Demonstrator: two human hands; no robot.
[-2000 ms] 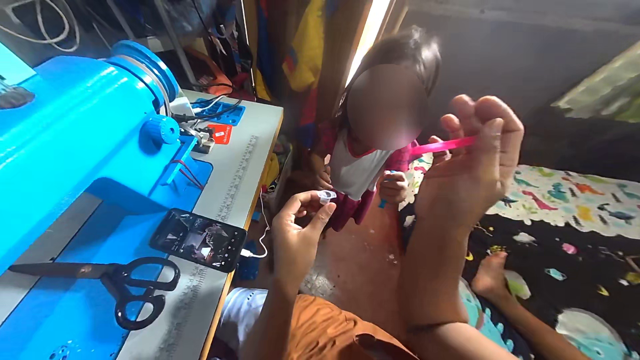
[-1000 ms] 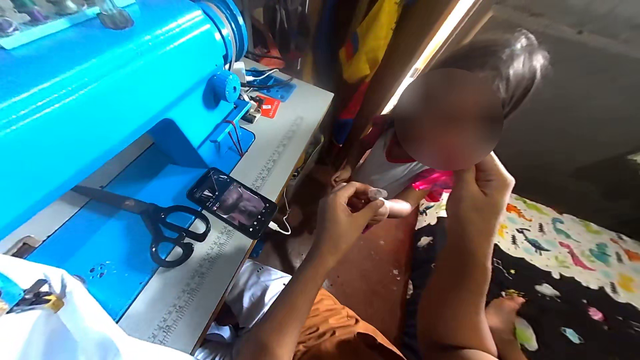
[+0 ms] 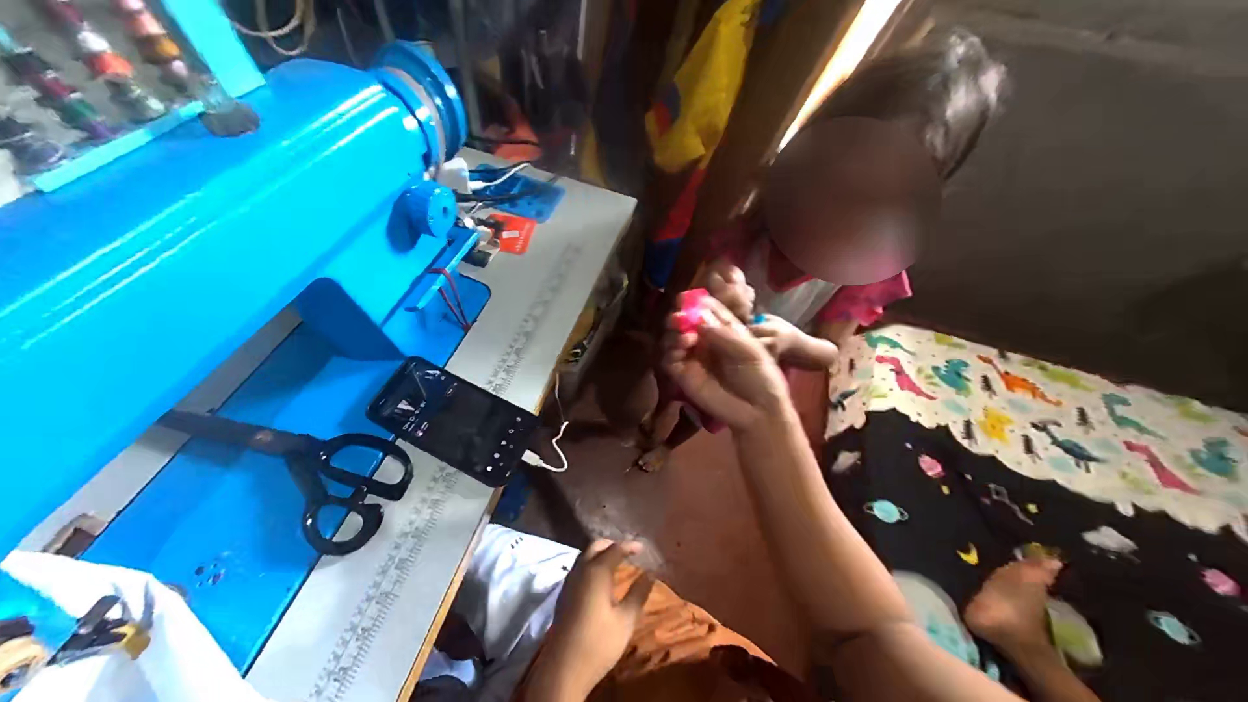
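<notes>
My right hand (image 3: pixel 726 366) reaches forward, its fingers closed on a small bright pink item (image 3: pixel 693 310) whose kind I cannot make out. Just beyond it stand the hands (image 3: pixel 770 331) of another person, close to or touching mine, with a bit of something blue (image 3: pixel 759 319) between them. My left hand (image 3: pixel 606 595) rests low over orange-brown cloth (image 3: pixel 682 629) at my lap, fingers loosely apart, with nothing seen in it. Black-handled scissors (image 3: pixel 356 487) and a black phone (image 3: pixel 453 419) with a white cable (image 3: pixel 558 458) lie to the left of my hands.
A blue sewing machine (image 3: pixel 244 224) stands on the white table (image 3: pixel 546 322) at left, with thread spools (image 3: pixel 102 63) behind it. White cloth (image 3: pixel 127 624) lies at lower left. At right are a dinosaur-print cloth (image 3: pixel 1053 400), a black patterned cloth (image 3: pixel 916 468) and a bare foot (image 3: pixel 1014 590).
My left hand has drawn back from the other person's hands to my lap, and the small pale item it held is out of sight. My right hand has moved left and lower with the pink item.
</notes>
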